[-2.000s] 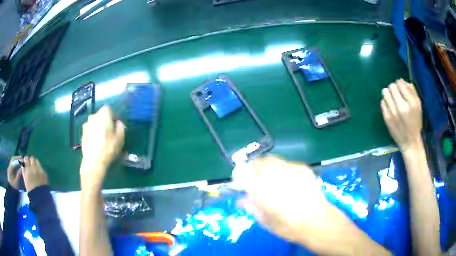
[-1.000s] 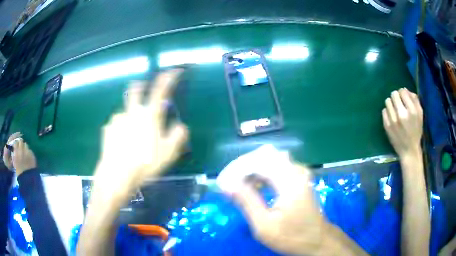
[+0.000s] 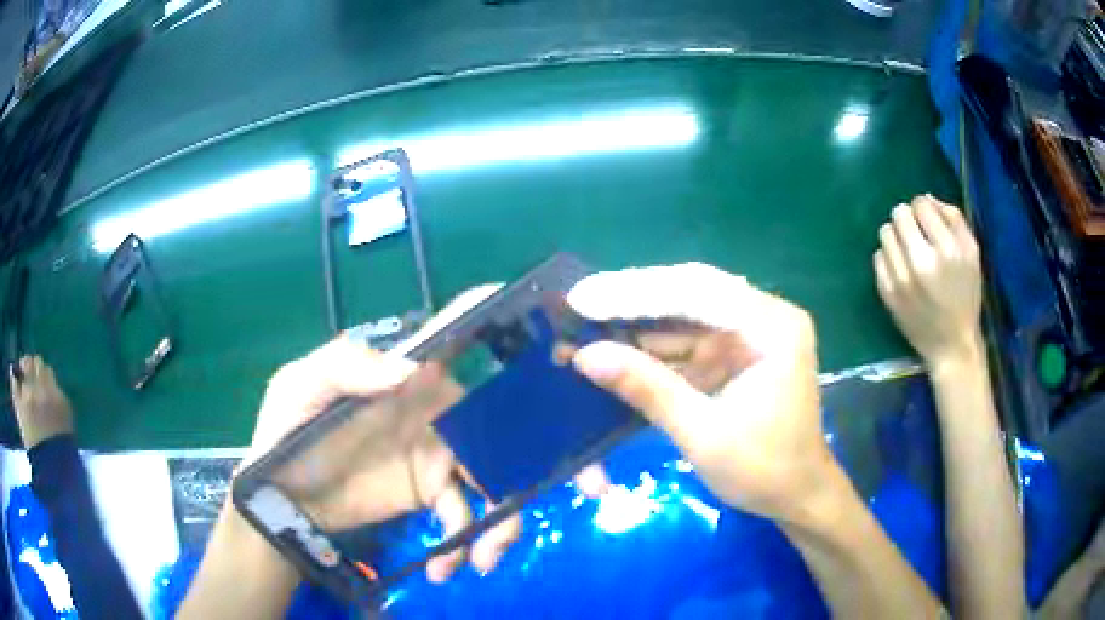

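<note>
A dark phone frame (image 3: 424, 339) is held tilted above the near edge of the belt. A dark blue film piece (image 3: 533, 418) covers part of its opening near the upper right end. My left hand (image 3: 351, 424) holds the frame from the left and below, with fingers showing through and under the opening. My right hand (image 3: 739, 375) grips the upper right end, thumb and fingers at the film's top edge. Whether the film is lifted there cannot be told.
On the green belt (image 3: 727, 182) lie a frame with a pale blue patch (image 3: 418, 260) and a smaller dark frame (image 3: 109, 309). Another person's hand (image 3: 931, 273) rests at right, another (image 3: 43, 400) at far left. Glossy blue film (image 3: 654, 533) heaps along the near edge.
A frame is now raised off the belt in both my hands. My right hand has moved up from the near edge onto it. The frame with the pale patch has shifted left.
</note>
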